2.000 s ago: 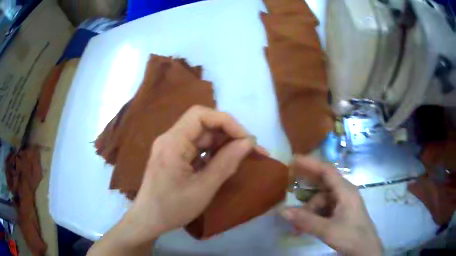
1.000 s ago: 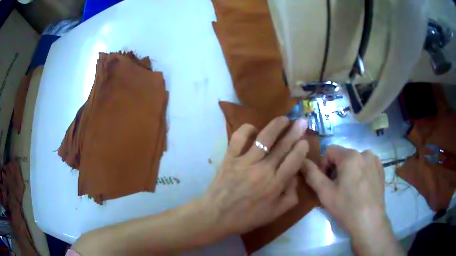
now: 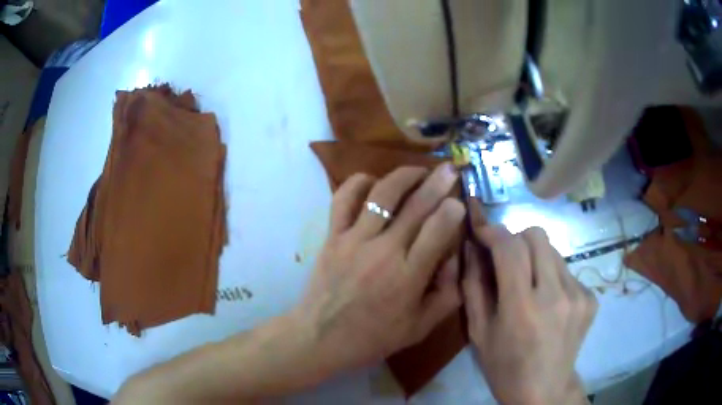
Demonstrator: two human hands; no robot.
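Observation:
A rust-brown cut piece point(image 3: 427, 361) lies flat under my hands, its front end on the table and its pointed far corner left of the needle. My left hand point(image 3: 388, 257) presses flat on it, fingertips just in front of the presser foot point(image 3: 467, 158). My right hand point(image 3: 518, 297) pinches the piece's right edge, a narrow dark fold, in front of the foot. The sewing machine head point(image 3: 475, 63) stands over the far end. The sewn strip point(image 3: 340, 87) runs behind and left of the foot. The needle tip cannot be made out.
A bundle of cut pieces point(image 3: 162, 213) lies on the white table point(image 3: 265, 198) at left. At right are a dark box point(image 3: 663, 138), a cream knob point(image 3: 587, 188), thread tails point(image 3: 613, 277) and metal-tipped snips point(image 3: 693, 225) on brown scrap cloth point(image 3: 673, 273). More cloth lies at far left.
The piece came from above the table to the foot and lies flat there. My left hand went from pinching to pressing. Since one second ago, my right hand has closed in along the edge.

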